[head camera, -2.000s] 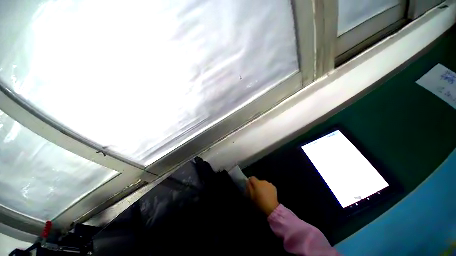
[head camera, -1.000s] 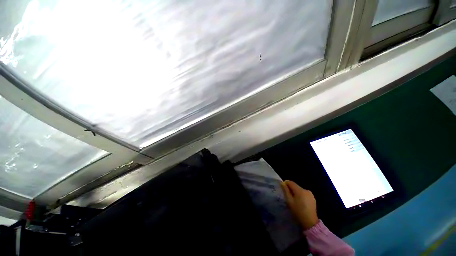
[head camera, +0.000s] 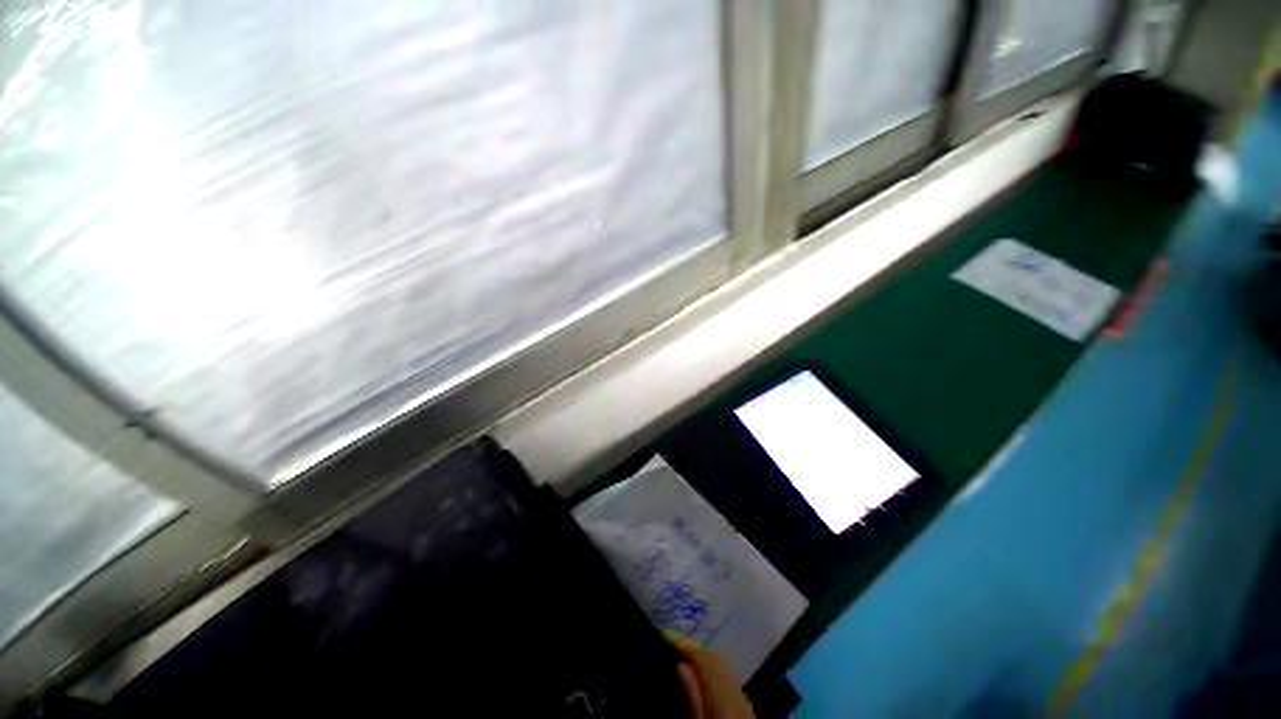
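A white paper sheet with blue handwriting (head camera: 703, 562) lies between a black covered stack (head camera: 422, 604) and a tablet. My right hand (head camera: 714, 684) is at the sheet's lower edge beside the stack, blurred and cut off by the bottom of the picture; a yellow cap shows on a fingertip. Whether it grips the sheet is unclear. The tablet (head camera: 829, 452) lies with its screen glowing white, in or on something black. A chalky mark like a 2 shows on the stack's cover. My left hand is not in view.
A second handwritten sheet (head camera: 1037, 288) lies farther along the green bench (head camera: 899, 351). A dark bundle (head camera: 1145, 127) is at the far end. Covered windows and a pale sill (head camera: 674, 351) run along the left. Blue floor with a yellow line (head camera: 1145, 562) lies to the right.
The view has swung right, showing more bench and floor. The sheet, earlier mostly hidden and gripped at its edge, now shows its handwriting. My right hand is lower, its pink sleeve out of view.
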